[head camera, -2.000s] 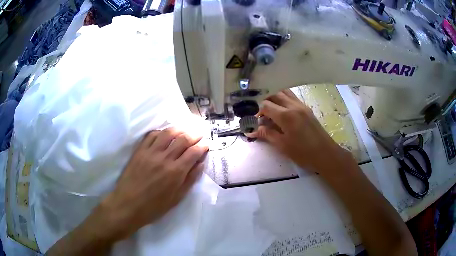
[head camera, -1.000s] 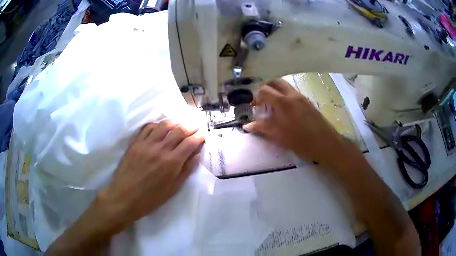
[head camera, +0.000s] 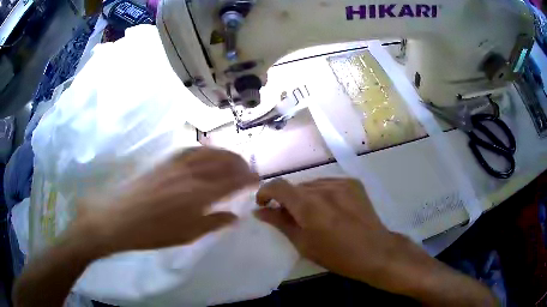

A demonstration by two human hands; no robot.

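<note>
The white fabric (head camera: 114,114) lies bunched left of the needle and spreads under both hands to the front edge. My left hand (head camera: 186,195) is over the fabric, blurred, thumb apart from the fingers; whether it grips is unclear. My right hand (head camera: 324,225) pinches the fabric's edge between thumb and index finger, in front of the needle. The presser foot (head camera: 240,125) is under the machine head, with the forked metal guide (head camera: 291,99) right of it. A white tape (head camera: 339,144) runs from the guide toward the front edge, partly behind my right hand.
The cream HIKARI machine arm (head camera: 336,27) spans the top. A second white strip (head camera: 444,159) crosses the table past the yellow patch (head camera: 375,96). Black-handled scissors (head camera: 492,144) lie at the right. Dark blue cloth (head camera: 63,66) is piled at the far left.
My right hand has left the guide and moved down onto the fabric's edge. My left hand has lifted and shifted. The view has shifted, so the machine sits higher and further left, exposing the tape.
</note>
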